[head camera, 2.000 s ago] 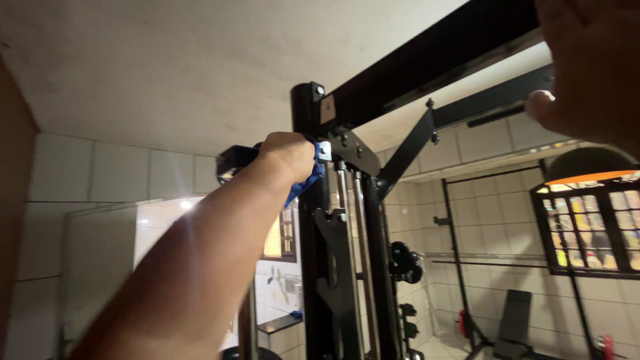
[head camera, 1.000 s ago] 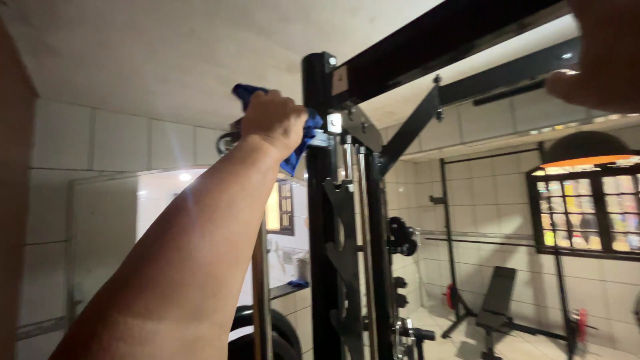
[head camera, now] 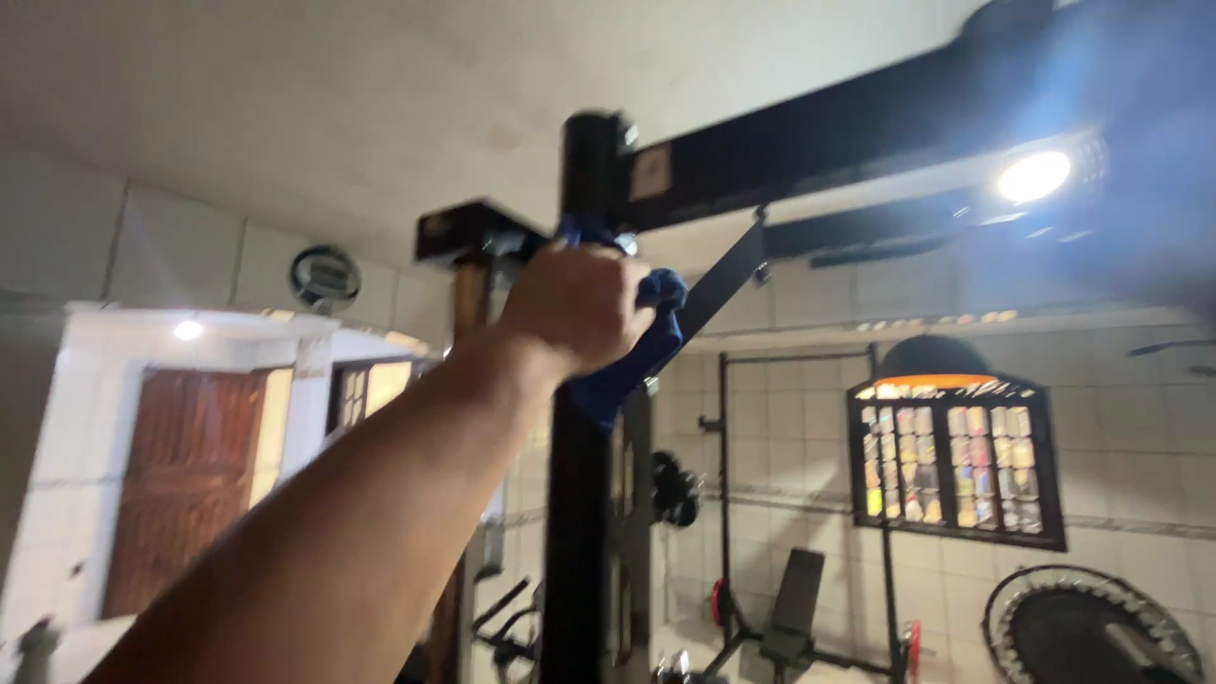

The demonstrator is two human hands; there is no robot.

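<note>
My left hand (head camera: 581,302) is closed on a blue cloth (head camera: 655,328), which bunches out past the knuckles and hangs below them. Hand and cloth are against the upper part of a black metal upright (head camera: 578,532) of a gym machine, just under its joint with a black overhead beam (head camera: 807,128). Part of the upright is hidden behind my hand and forearm. My right hand cannot be seen; bluish glare blurs the upper right.
A diagonal brace (head camera: 717,285) runs up toward the beam. Behind my hand is another black frame end (head camera: 480,228). Farther off are a weight bench (head camera: 798,589), a barred window (head camera: 955,465), a round trampoline (head camera: 1088,627) and a wooden door (head camera: 180,484).
My left hand and the cloth have moved from the upright's left side onto its front. My right hand, seen at the upper right before, is out of view. The view has shifted.
</note>
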